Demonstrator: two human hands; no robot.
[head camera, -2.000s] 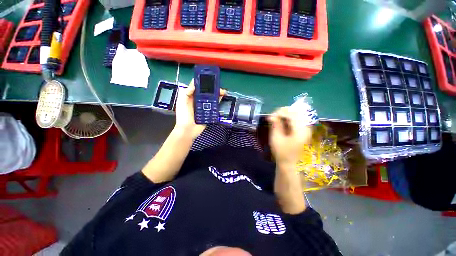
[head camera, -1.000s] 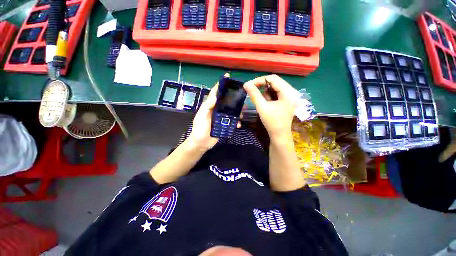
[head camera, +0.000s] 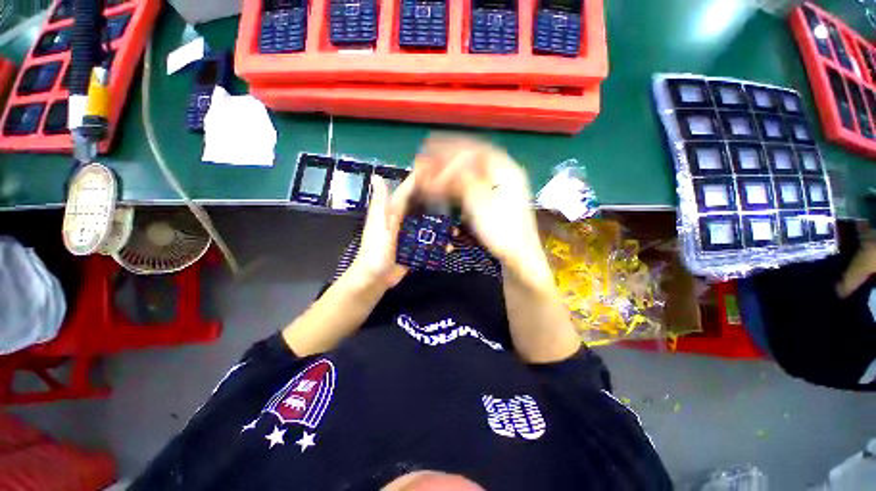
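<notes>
My left hand (head camera: 380, 235) holds a dark blue keypad phone (head camera: 425, 240) above my lap, its number keys facing up. My right hand (head camera: 480, 187) is blurred and lies over the upper part of the phone, hiding its screen. Whether the right fingers hold anything cannot be told. A strip of black-framed display windows (head camera: 314, 179) lies at the bench edge just left of the hands. A clear blister tray with rows of black-framed windows (head camera: 716, 195) lies at the right side of the bench.
Stacked red foam trays (head camera: 423, 100) with phones stand at the back. A white paper (head camera: 238, 129) and a spare phone (head camera: 203, 93) lie left, near a ribbed hose (head camera: 87, 58). Clear film scraps (head camera: 569, 192) lie at the edge, above a bag of yellow scraps (head camera: 605, 283). A person's sleeve (head camera: 805, 336) shows right.
My right hand has moved left over the top of the phone, which showed its screen before. My left hand still holds the phone. The whole view has shifted slightly.
</notes>
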